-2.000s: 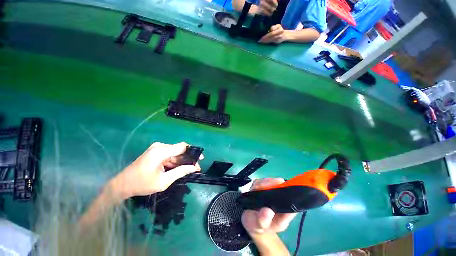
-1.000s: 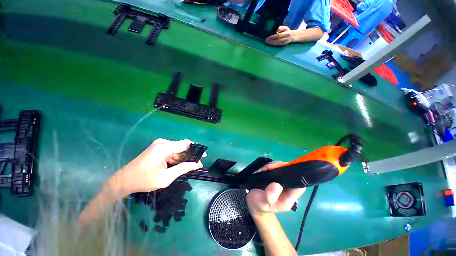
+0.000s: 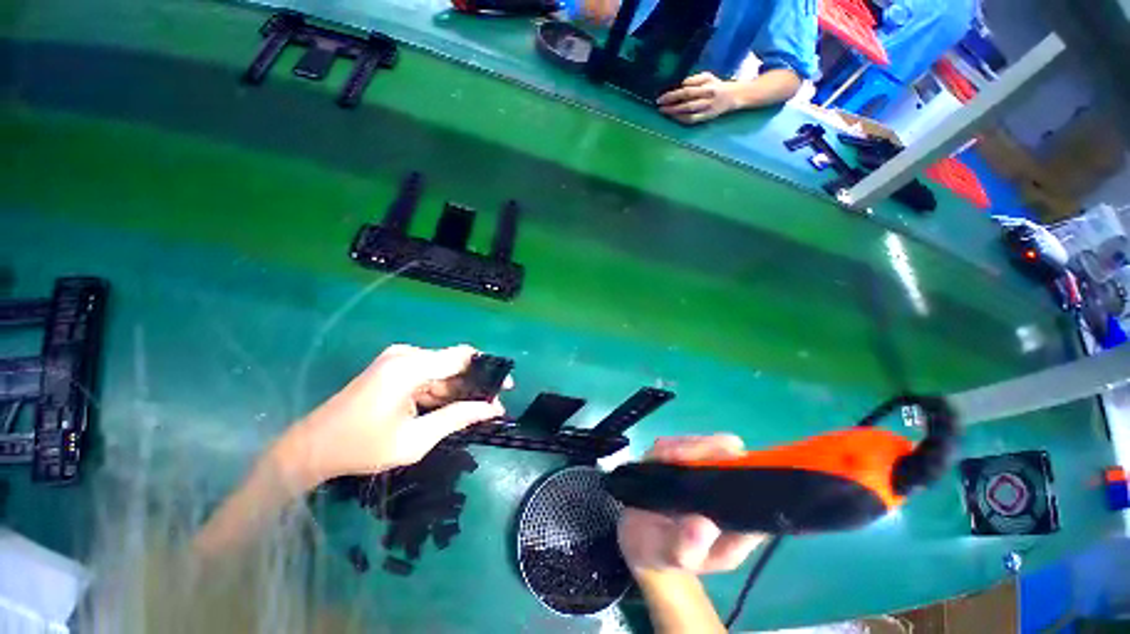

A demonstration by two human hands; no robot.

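Observation:
My left hand (image 3: 403, 415) grips the left end of a black bracket frame (image 3: 545, 419), with a black part (image 3: 488, 374) at its fingertips. My right hand (image 3: 682, 533) holds an orange-and-black electric screwdriver (image 3: 793, 481). Its front end is over the upper right rim of the round screw dish (image 3: 545, 520), close to the frame's right end; the exact tip is hard to make out. The dish is partly filled with dark screws. A heap of small black clips (image 3: 421, 502) lies left of the dish, below my left hand.
Black frames lie mid-bench (image 3: 436, 254), at the far left (image 3: 62, 378) and further back (image 3: 320, 56). A black fan (image 3: 1007, 493) lies at the right. White metal posts (image 3: 954, 118) stand at the right. A coworker's hand (image 3: 696, 99) rests opposite beside another black frame.
The screwdriver moved off the dish onto the frame, then back down towards the dish. My left hand stayed nearly still. The frames further back shifted left.

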